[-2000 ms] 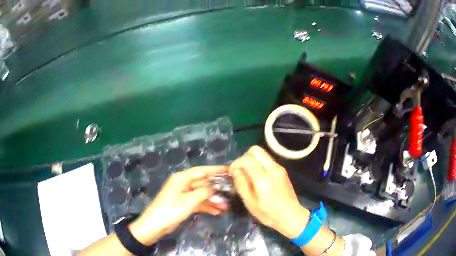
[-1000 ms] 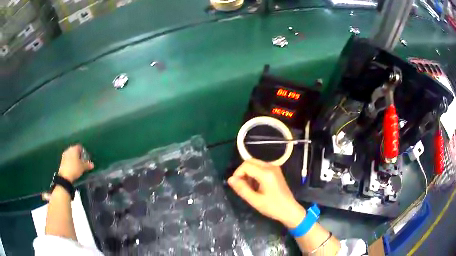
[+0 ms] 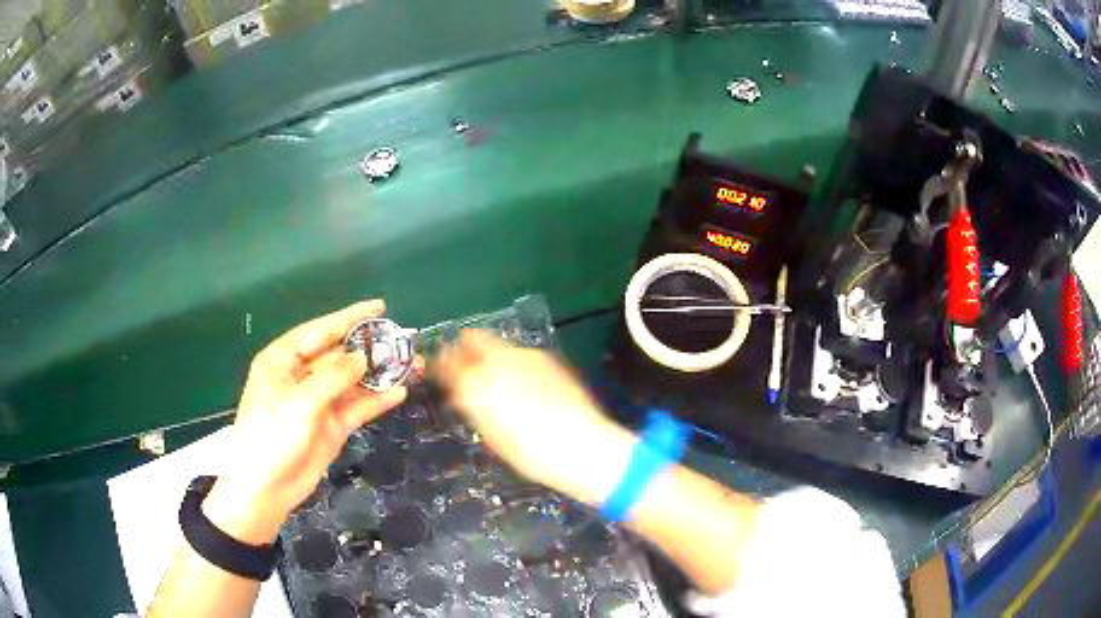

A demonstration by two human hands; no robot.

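Note:
My left hand [image 3: 302, 410], with a black wristband, holds a round silver module [image 3: 384, 354] between thumb and fingers, its shiny inside facing up. My right hand [image 3: 495, 398], with a blue wristband, is blurred close to the right of the module. Its fingertips are too blurred to tell if they hold anything. Both hands are over the top left part of the clear blister tray [image 3: 519, 326], which has rows of round pockets with dark discs [image 3: 402, 524].
Right of the tray lie a masking tape roll [image 3: 640, 326] with tweezers across it, a meter with red digits [image 3: 739, 197], a pen [image 3: 778, 338] and the black fixture with red-grip clamps [image 3: 962, 266]. Loose modules [image 3: 380, 163] lie on the green belt. White paper [image 3: 151, 507] lies left.
My left hand has come back from the belt edge at the left, now with a module clearly in its fingers. My right hand has moved left to it. The meter digits differ.

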